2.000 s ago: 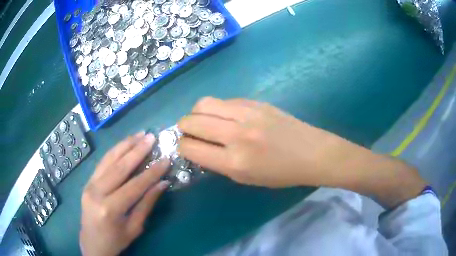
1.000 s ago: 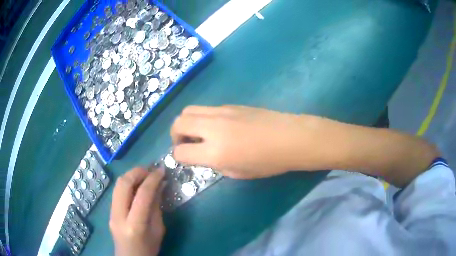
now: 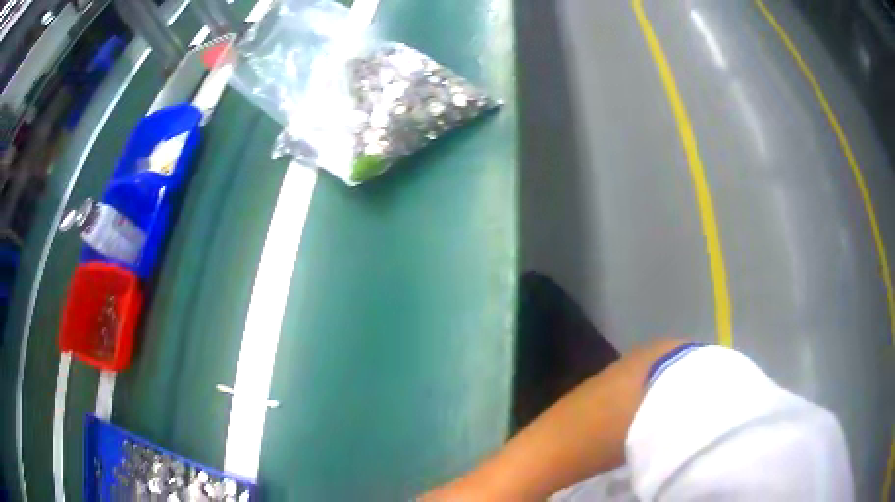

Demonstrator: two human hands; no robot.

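No hand shows now. My right forearm, in a white sleeve with a dark blue cuff edge, enters at the lower right and runs off the bottom edge, so my right hand is cut off. My left hand is out of view. The blue parts tray (image 3: 172, 478), holding loose silver discs, is cut off at the bottom left. A clear plastic bag (image 3: 402, 103) of silver discs with a green patch lies on the green surface at the upper middle. A thin white cotton swab (image 3: 247, 397) lies across the white line above the tray.
A red bin (image 3: 101, 314) with small parts stands left, beyond the blue tray. Blue bins (image 3: 147, 201) stand beyond it, one with a labelled bottle (image 3: 113, 232). The green bench's right edge (image 3: 512, 245) borders a grey floor with yellow lines. A dark object is beside the edge.
The view has swung right and along the bench. Both hands and the nine-pocket plates have left the picture, and the blue tray has shifted to the bottom left. The bag and bins have come into view.
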